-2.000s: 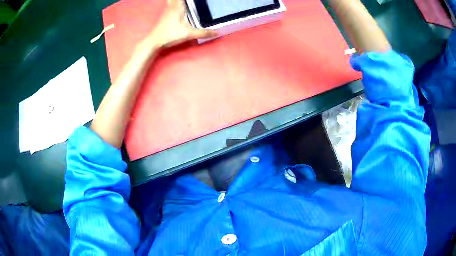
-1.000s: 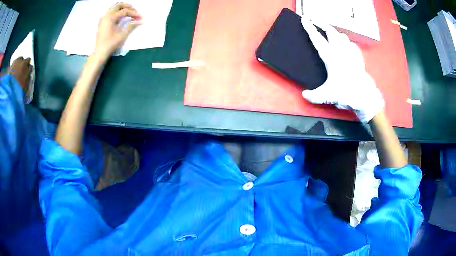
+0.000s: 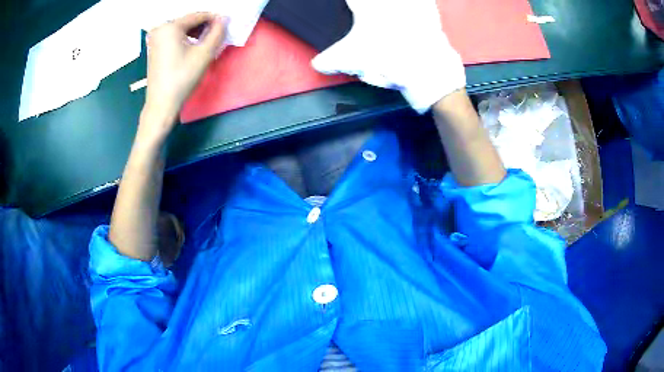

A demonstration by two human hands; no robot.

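My bare left hand [image 3: 182, 62] pinches a white sheet [image 3: 240, 16] between thumb and fingers, above the left part of the red mat [image 3: 495, 33]. My right hand [image 3: 408, 51], in a white glove, is on a black panel [image 3: 313, 18] at the top of the view. The panel lies over the mat, its upper part cut off by the frame edge. The glove covers the panel's right side, and its fingertips are cut off at the top.
A stack of white sheets [image 3: 80, 62] with a small dark mark lies on the dark green table [image 3: 73, 160] at left. Cream tape strips [image 3: 541, 19] sit at the mat's edges. An open carton [image 3: 586, 138] with white scraps stands below the table at right.
My left hand has moved from the stack at the left to beside the black panel, now with a white sheet. My gloved hand stays at the panel. The view has shifted.
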